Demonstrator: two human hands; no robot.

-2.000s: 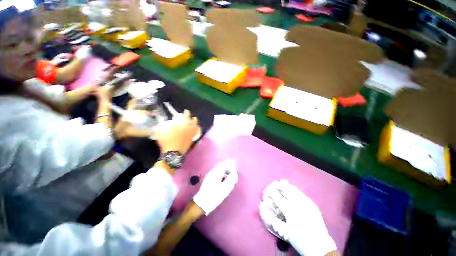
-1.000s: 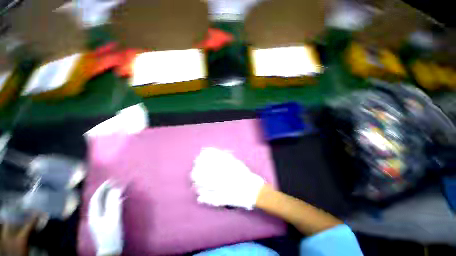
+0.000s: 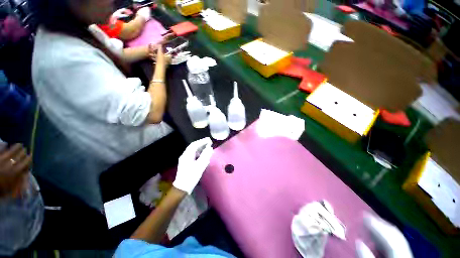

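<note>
My left hand (image 3: 194, 164), in a white knit glove, is over the left edge of the pink mat (image 3: 267, 181), beside the solvent squeeze bottles. Its fingers are curled; whether they hold anything small is unclear. My right hand (image 3: 386, 239), also gloved, is blurred at the lower right, fingers apart and nothing seen in it. A crumpled white wiping cloth (image 3: 315, 229) lies on the mat left of my right hand. Several squeeze bottles with thin spouts stand past the mat's left corner, one of them nearest the mat (image 3: 236, 113). Stacked white wipes (image 3: 280, 125) lie at the far mat edge.
A green conveyor (image 3: 287, 95) carries yellow cartons (image 3: 340, 111) with raised brown lids, red pieces (image 3: 311, 79) and a black device (image 3: 384, 146). A clear bottle (image 3: 200, 83) stands behind the squeeze bottles. A coworker (image 3: 96, 85) sits at left. A bin with scraps (image 3: 184, 214) is beside my left arm.
The view has swung back left. My right hand has come off the cloth, which now lies uncovered. The squeeze bottles show clearly, and the coworker's arm no longer reaches beside my mat.
</note>
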